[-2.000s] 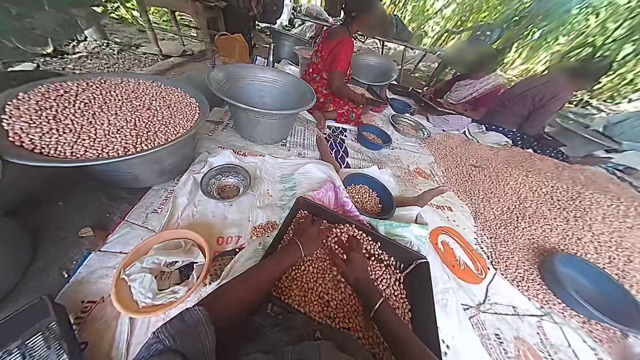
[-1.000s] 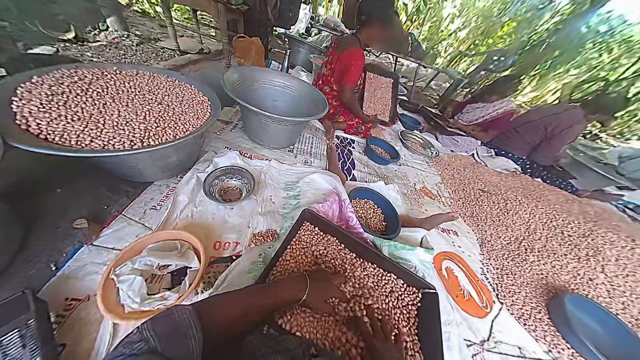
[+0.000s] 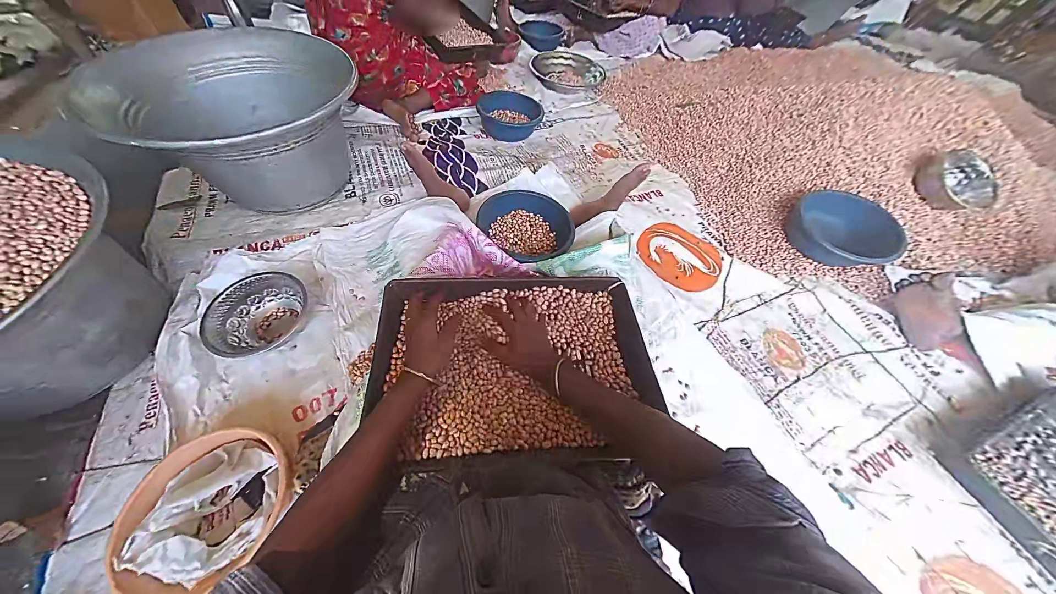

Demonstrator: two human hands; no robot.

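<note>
A dark rectangular tray [image 3: 639,355] lies at my lap, filled with reddish-brown shelled nuts [image 3: 503,412] that look like peanuts. My left hand [image 3: 431,334] rests on the nuts near the tray's far left corner, fingers apart, with a thin bangle on the wrist. To its right, my right hand [image 3: 521,337] lies spread on the nuts, also with a bangle. Neither hand visibly grips anything. Just beyond the tray's far edge stands a blue bowl [image 3: 565,221] partly filled with nuts. A patterned metal bowl [image 3: 216,318] with a few nuts sits to the left.
At left are a large metal basin [image 3: 49,330] of nuts, another metal basin [image 3: 330,153] and an orange-brown ring-shaped container [image 3: 124,528]. A wide nut heap [image 3: 792,124] spreads at right, with a blue basin [image 3: 850,231] on it. People sit around printed sacks [image 3: 784,346].
The view has swung and tilted downward. My hands, lower in the tray a second ago, now lie nearer its far edge. The person in red has lowered a tray that was held upright.
</note>
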